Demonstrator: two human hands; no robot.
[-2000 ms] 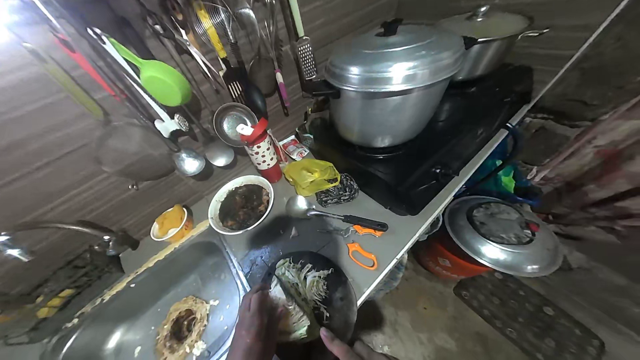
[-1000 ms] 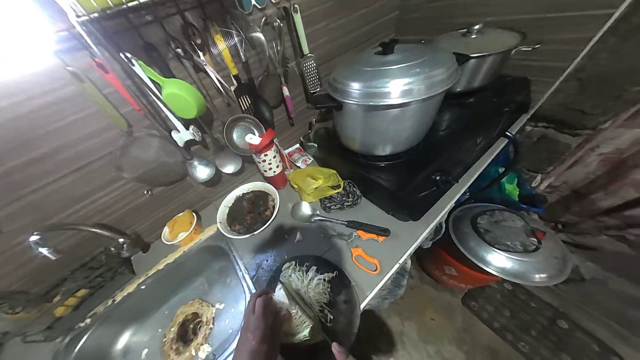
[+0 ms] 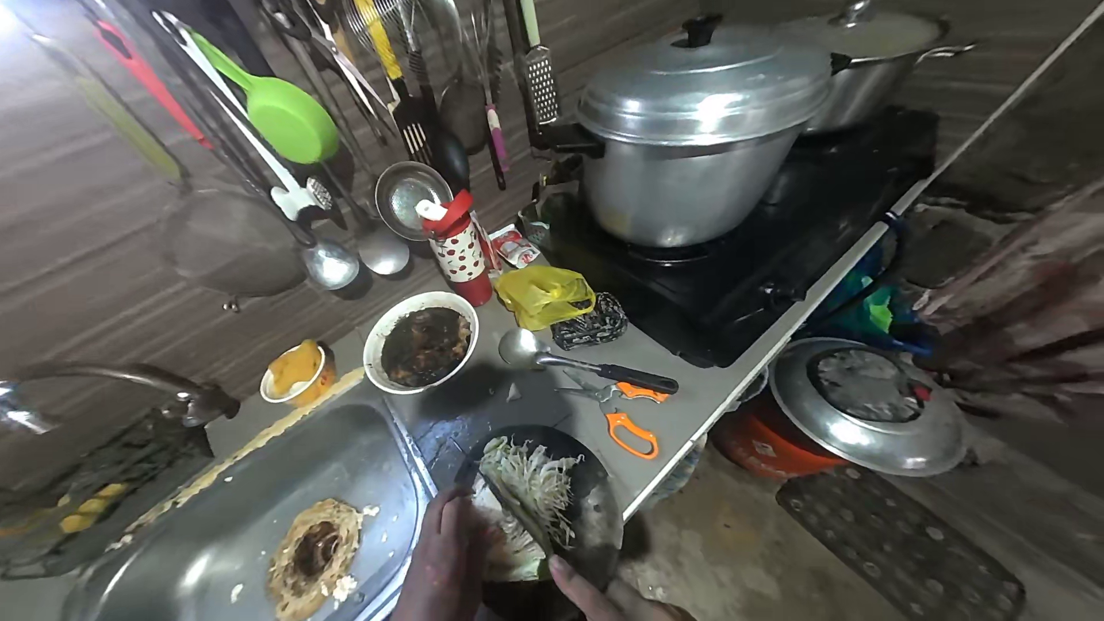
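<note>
My left hand (image 3: 450, 552) holds a cut piece of cabbage (image 3: 509, 548) on a dark round board (image 3: 599, 509) at the counter's front edge. In my right hand (image 3: 604, 595) is a knife (image 3: 522, 509), its blade lying across the cut face of the cabbage; the handle is mostly hidden by the fingers. Thin shreds of cabbage (image 3: 548, 479) lie on the board beyond the blade. Orange-handled scissors (image 3: 634, 434) and a ladle with a black handle (image 3: 638, 378) lie behind the board. A white bowl of dark food (image 3: 423, 342) stands behind it to the left.
At left is a steel sink (image 3: 345, 457) holding a brown, ring-like thing (image 3: 315, 556). A lidded aluminium pot (image 3: 690, 164) stands on the black stove (image 3: 733, 302). A red bottle (image 3: 461, 259) and a yellow plastic bag (image 3: 543, 296) are near the wall. Utensils such as a green ladle (image 3: 289, 121) hang there.
The knife has shifted over the cabbage, and more of my right hand shows than one second ago. My left hand stays at the cabbage.
</note>
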